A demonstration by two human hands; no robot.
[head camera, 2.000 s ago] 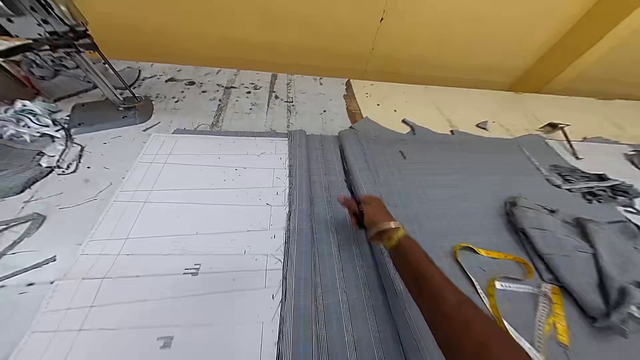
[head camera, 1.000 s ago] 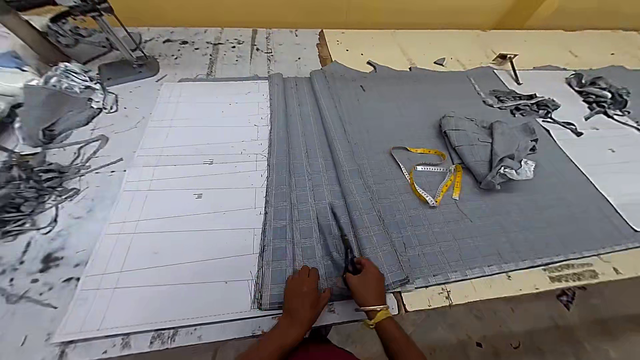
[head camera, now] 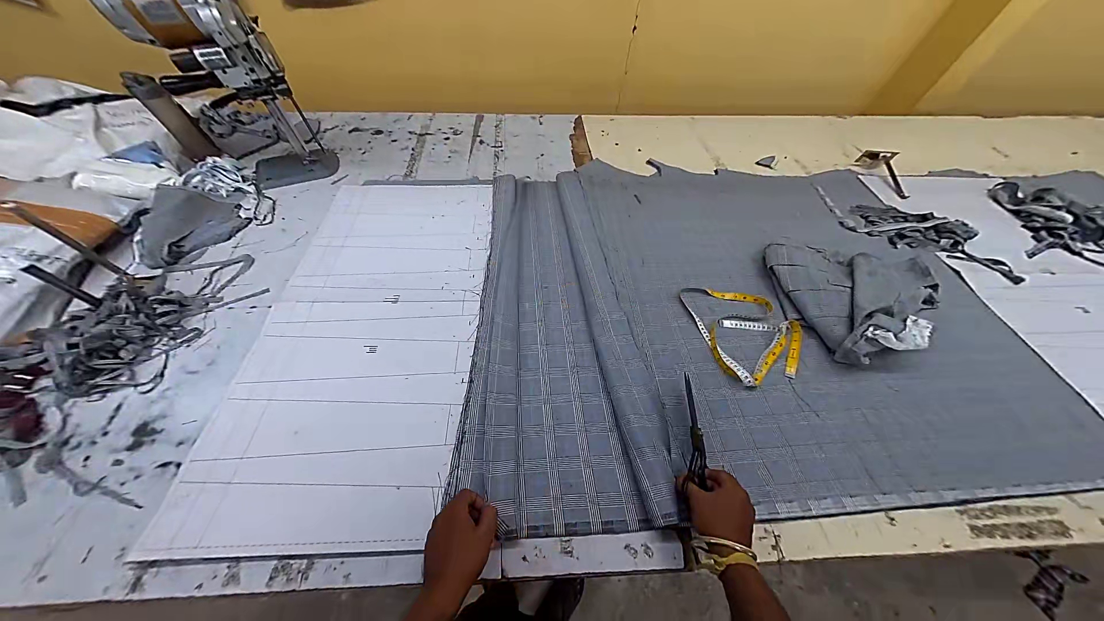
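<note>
Grey plaid fabric (head camera: 552, 388) lies in long folds beside a white paper pattern marker (head camera: 345, 405). At the near edge of the fabric, my left hand (head camera: 461, 530) pinches its corner, close to the paper's right edge. My right hand (head camera: 720, 509) holds dark fabric scissors (head camera: 694, 431) by the handles, with the blades pointing away over the cloth; whether the blades touch it I cannot tell. A yellow and white tape measure (head camera: 749, 371) lies looped on the fabric beyond the scissors, next to a crumpled grey plaid piece (head camera: 819, 297).
A straight-knife cutting machine (head camera: 250, 78) stands at the back left. Tangled grey fabric scraps (head camera: 112, 336) and plastic-wrapped bundles lie along the left. More scraps (head camera: 918, 228) and a small metal stand (head camera: 880, 164) are at the back right. The yellow wall borders the table's far side.
My right hand with the scissors has moved right, away from my left hand. My left hand has moved to the fabric's near left corner. The view has shifted.
</note>
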